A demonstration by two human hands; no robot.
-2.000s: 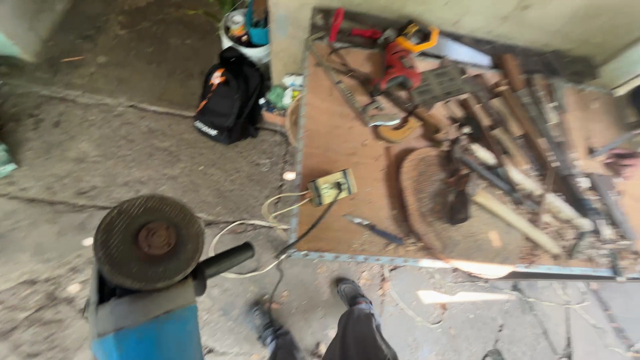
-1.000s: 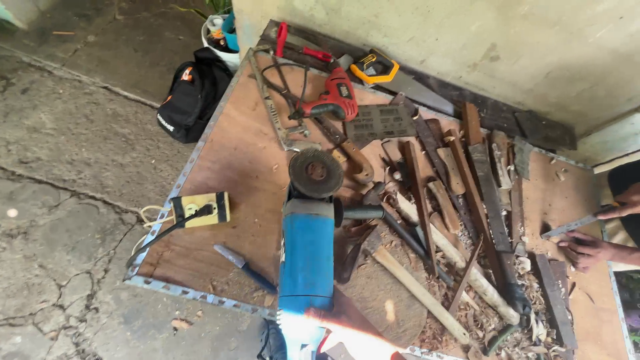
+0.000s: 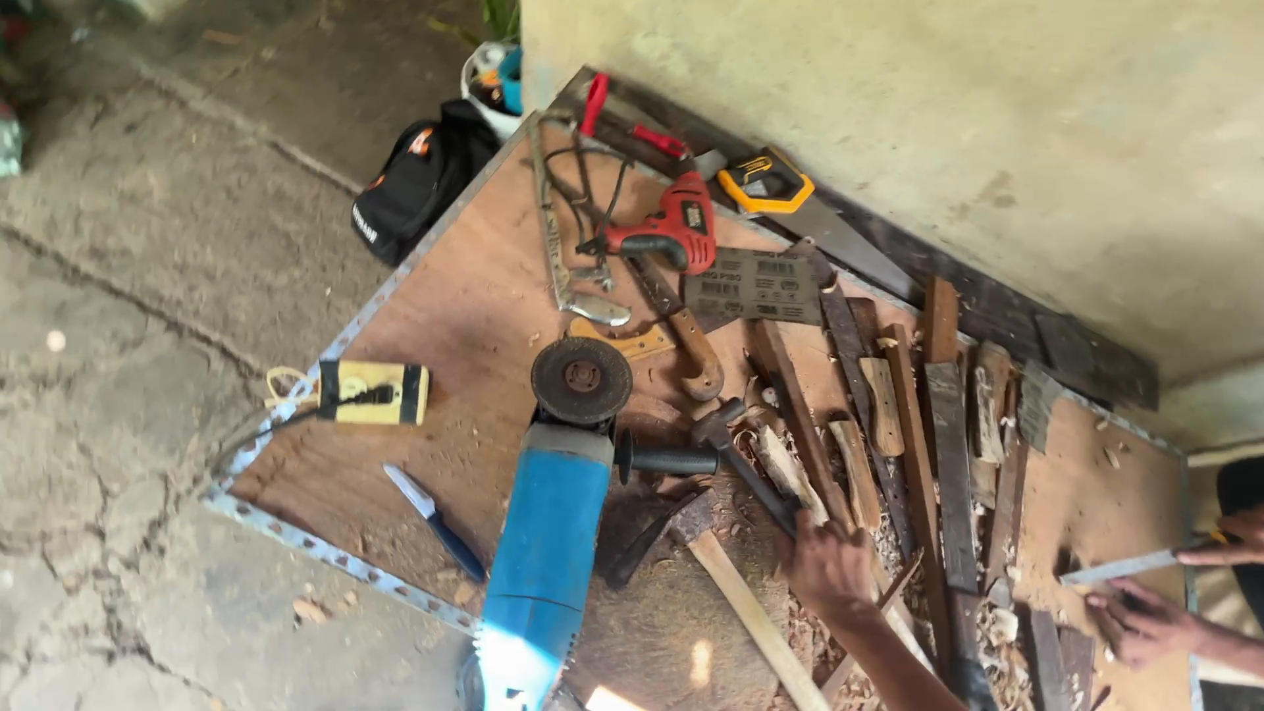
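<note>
My right hand (image 3: 829, 573) reaches in from the lower right, its fingers closed round the lower end of a dark-handled hammer (image 3: 755, 474) whose head points up and left. My left hand is out of view. Left of my right hand is a blue angle grinder (image 3: 553, 533), with its disc (image 3: 582, 378) at the top and a black side handle (image 3: 671, 461) pointing right; its rear end runs past the bottom edge. An axe (image 3: 736, 592) with a pale wooden handle lies on a round wooden block (image 3: 642, 632) between the grinder and my right hand.
On the plywood table (image 3: 474, 296) are a red drill (image 3: 676, 222), a yellow-handled saw (image 3: 765, 183), a knife (image 3: 434, 518), an outlet box (image 3: 380, 392), sandpaper (image 3: 755, 286) and several wood strips (image 3: 913, 474). A co-worker's hands (image 3: 1136, 612) hold a metal blade at right. A wall stands behind.
My right hand has come into view and taken hold of the hammer. The grinder, low at the left two seconds ago, is now over the table. The view has shifted right.
</note>
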